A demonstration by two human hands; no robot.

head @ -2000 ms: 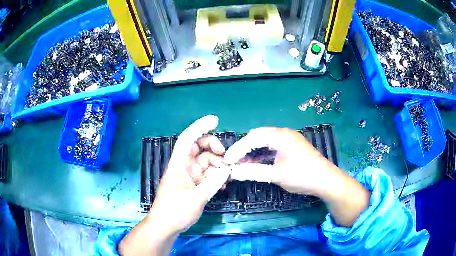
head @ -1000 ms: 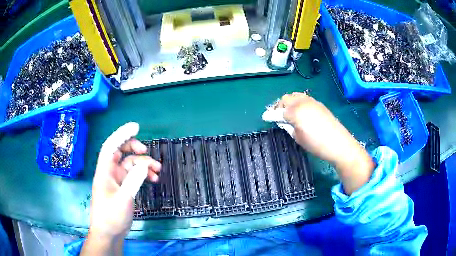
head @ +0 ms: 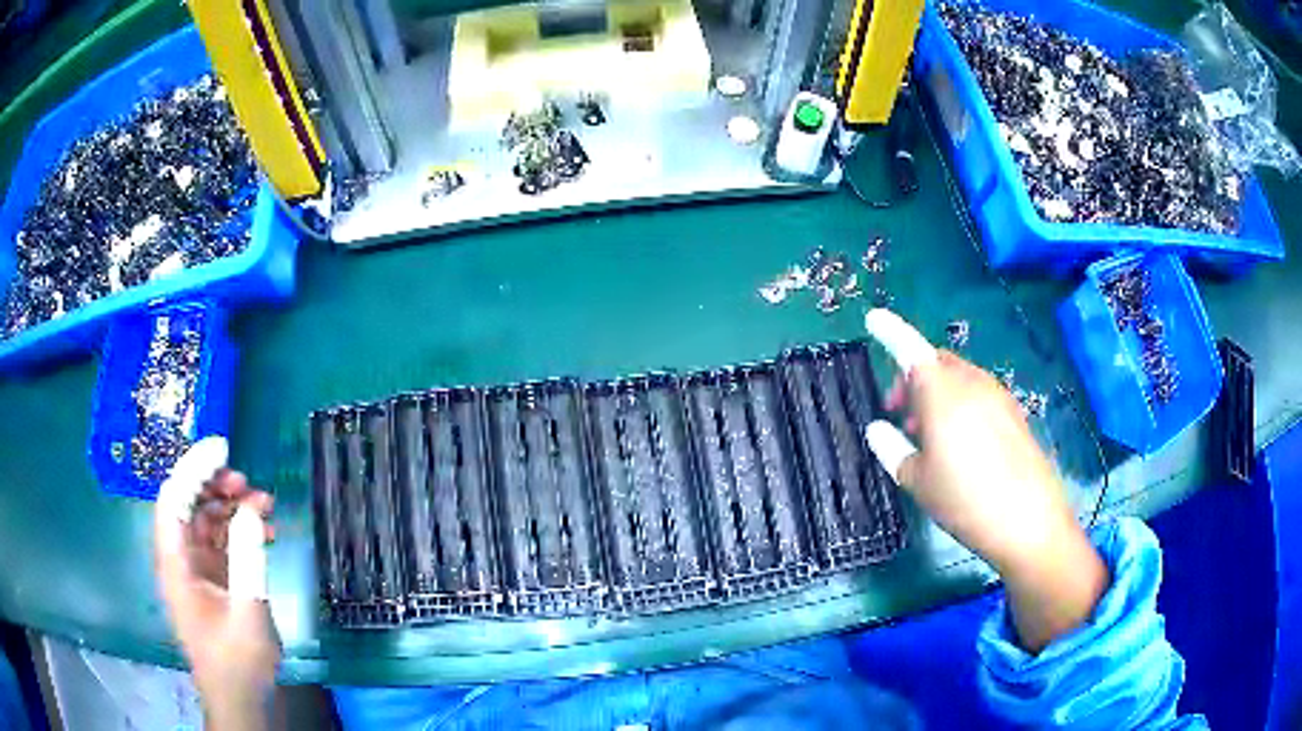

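Note:
Several black slotted plastic housings (head: 643, 493) lie side by side in a row on the green bench. My left hand (head: 221, 571) is left of the row, by the small blue bin, with thumb and index finger apart and the other fingers curled; no part shows in it. My right hand (head: 978, 457) is at the row's right end, its white-tipped thumb and index finger apart with nothing visible between them. A small pile of loose metal contacts (head: 831, 277) lies just beyond it. More contacts (head: 1021, 397) lie right of it, partly hidden by the hand.
The press base (head: 657, 179) holds a cream fixture (head: 571, 72), a coppery parts pile (head: 543, 143) and a green button (head: 810, 117). Yellow bars (head: 257, 93) flank it. Large blue tubs (head: 271, 264) and small blue bins (head: 112, 429) stand on both sides. A black housing (head: 1237, 414) lies far right.
Both hands have parted from their earlier meeting over the row. My left hand has moved left off the housings. My right hand has drawn back from the contact pile, its fingers now apart.

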